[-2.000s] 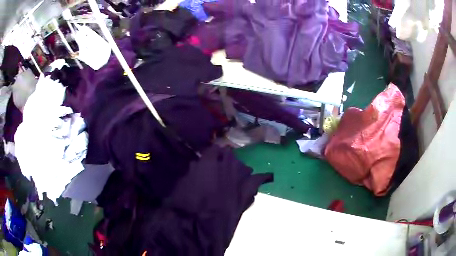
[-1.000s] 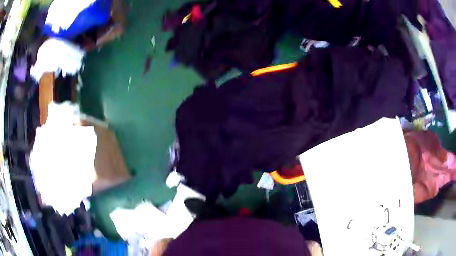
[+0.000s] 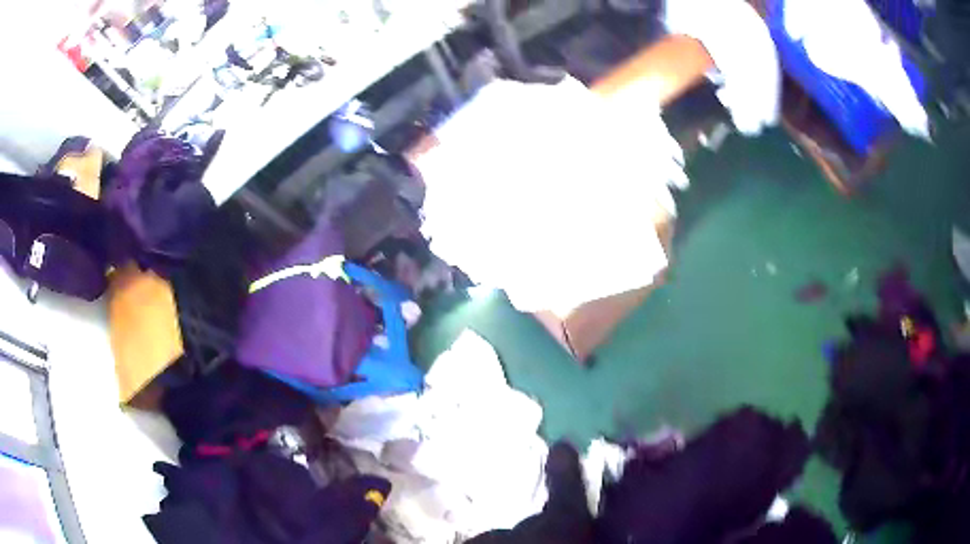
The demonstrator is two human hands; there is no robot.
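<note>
Neither of my hands is in the picture. Dark cloth [image 3: 702,478] lies nearest in front of me at the bottom edge, blurred. A white and beige heap of cloth or sacks [image 3: 468,446] lies beside it to the left. More dark cloth [image 3: 245,499], with a pink-red band, is at the lower left. A dark pile [image 3: 904,425] with small red and yellow spots is at the right edge.
A brown box [image 3: 601,319] with a bright white heap [image 3: 542,191] stands on the green floor [image 3: 745,244]. A purple bundle [image 3: 303,319] sits in a blue container [image 3: 394,361]. A yellow-orange box [image 3: 146,335] is at left. Blue-and-white material [image 3: 846,64] is at upper right.
The view has swung left. The white table and orange-edged basket have left the picture; the boxed white heap has shifted from left to centre, and the purple bundle has come into view.
</note>
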